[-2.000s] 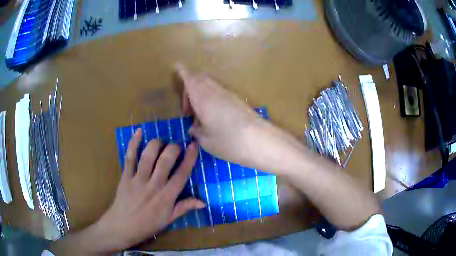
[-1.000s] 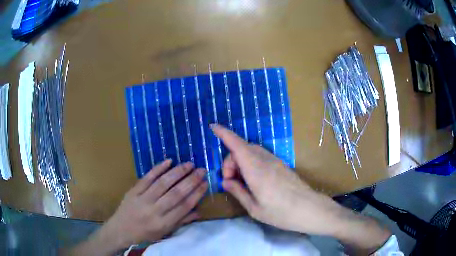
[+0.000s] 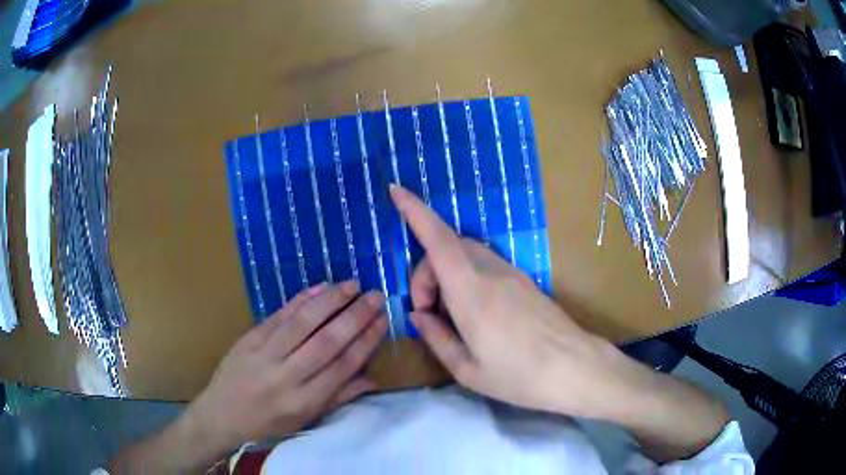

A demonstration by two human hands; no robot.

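Observation:
A blue solar cell string (image 3: 320, 195) with silver lines lies flat on the brown tabletop in front of me. Thin tabbing ribbon ends stick out past its far edge. My left hand (image 3: 301, 353) is bare and rests palm down on its near left edge, fingers close together. My right hand (image 3: 482, 315) is bare and rests over the near right part, index fingertip touching or just above the middle of the cells, other fingers curled. The hands cover part of the near edge. I cannot tell whether the curled right fingers hold anything.
Short ribbon pieces (image 3: 654, 158) lie heaped at the right, beside a white strip (image 3: 724, 172). A long ribbon bundle (image 3: 88, 232) and white strips (image 3: 41, 218) lie left. A blue stack (image 3: 51, 28) is upper left. A grey drum (image 3: 742, 19) and a black holder (image 3: 779, 93) are upper right.
My right hand has come back from beyond the cells to point at their middle. My left hand has moved from the left part of the cells to the near edge. The view has also shifted.

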